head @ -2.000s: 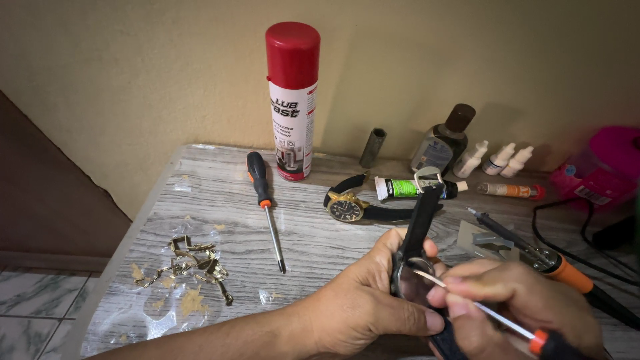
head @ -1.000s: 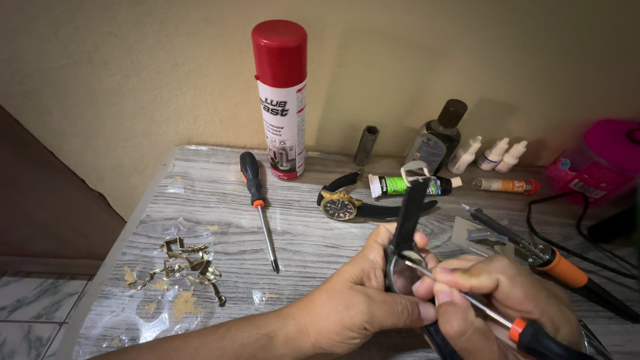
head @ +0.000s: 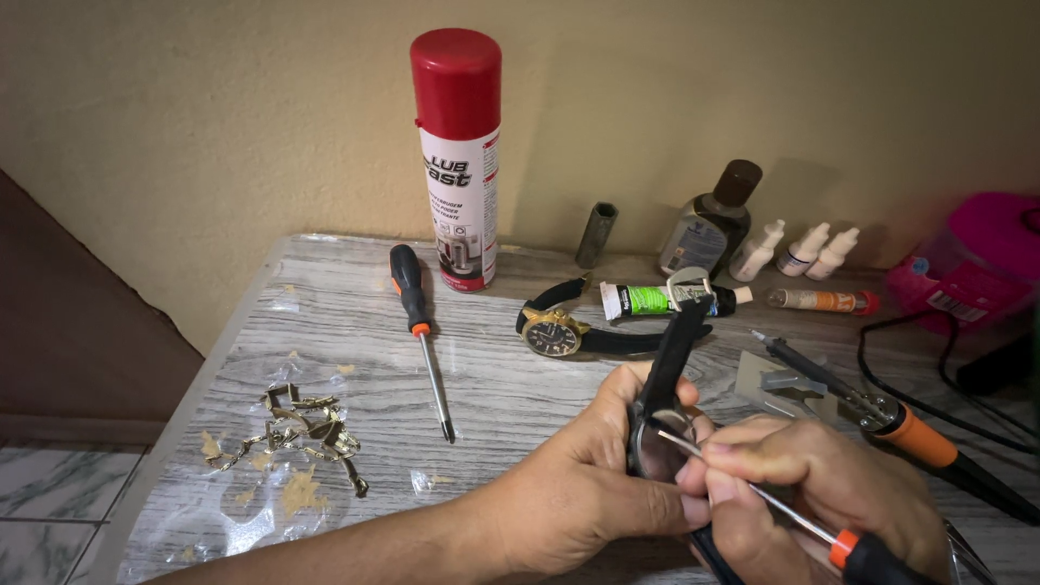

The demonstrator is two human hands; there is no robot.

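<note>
My left hand (head: 597, 479) grips a wristwatch (head: 654, 451) by its case, with the black strap (head: 676, 349) and its pale buckle pointing up. Between the fingers of my right hand (head: 800, 479) is a screwdriver (head: 792, 508) with a thin metal shaft and an orange and black handle. Its tip lies over the edge of the watch, near the strap's base; whether it touches cannot be made out. Behind my hands, a gold-cased watch with a black strap (head: 552, 335) lies on the table. A second screwdriver (head: 418, 325) lies left of that watch.
A red-capped spray can (head: 459, 162) stands by the wall. A broken metal bracelet (head: 313, 426) lies at left on the wood-patterned table (head: 479, 398). Behind are a tube (head: 646, 301), dark bottle (head: 707, 231), small white bottles (head: 804, 250) and pink container (head: 971, 268). A soldering iron (head: 918, 435) lies at right.
The screwdriver in my right hand has shifted slightly at the watch, its tip now showing over the case edge. My left hand still holds the watch.
</note>
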